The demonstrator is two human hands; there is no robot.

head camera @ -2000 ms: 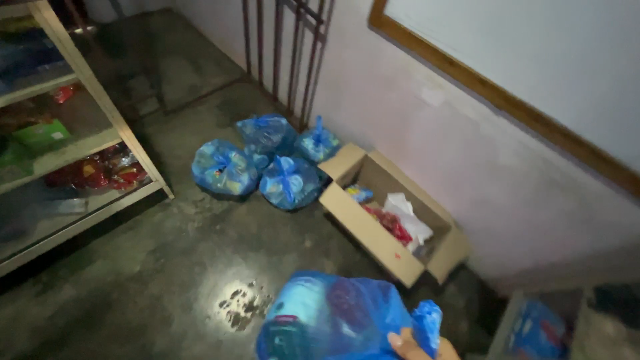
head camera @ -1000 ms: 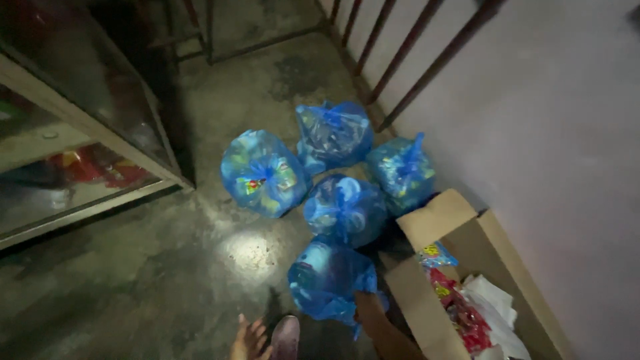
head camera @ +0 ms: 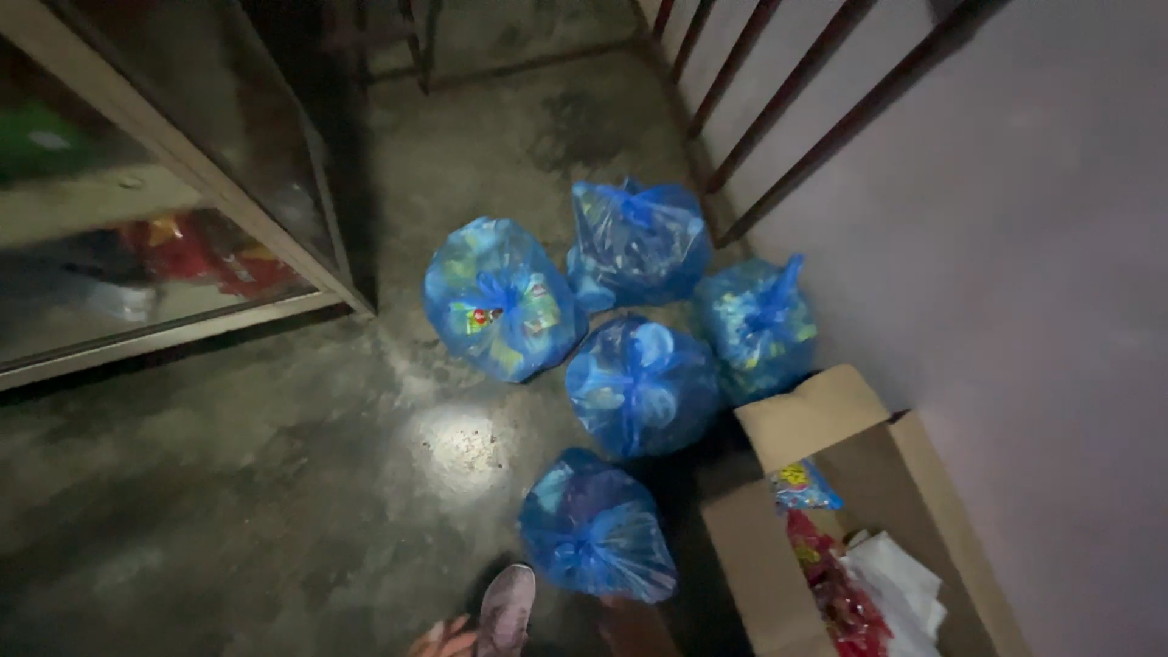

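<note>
A knotted blue plastic bag (head camera: 598, 529) stands on the concrete floor, nearest to me. My right hand (head camera: 630, 620) is at its lower edge, dim and partly hidden, so its grip is unclear. Only the fingers of my left hand (head camera: 444, 637) show at the bottom edge, slightly apart and holding nothing, beside the toe of a shoe (head camera: 507, 607). Beyond are several more filled blue bags: one in the middle (head camera: 643, 388), one at left (head camera: 504, 301), one at the back (head camera: 639, 242) and one by the wall (head camera: 759, 328).
At right an open cardboard box (head camera: 762, 557) holds red packets (head camera: 835, 584), a blue packet (head camera: 806, 485) and white paper or plastic (head camera: 894, 589). A glass-sided display cabinet (head camera: 182, 328) stands at left. Dark metal bars (head camera: 789, 96) lean along the wall.
Two seconds ago my hand held the nearest bag above the floor; now that bag rests beside the others. Since one second ago my left hand has moved lower, largely out of view.
</note>
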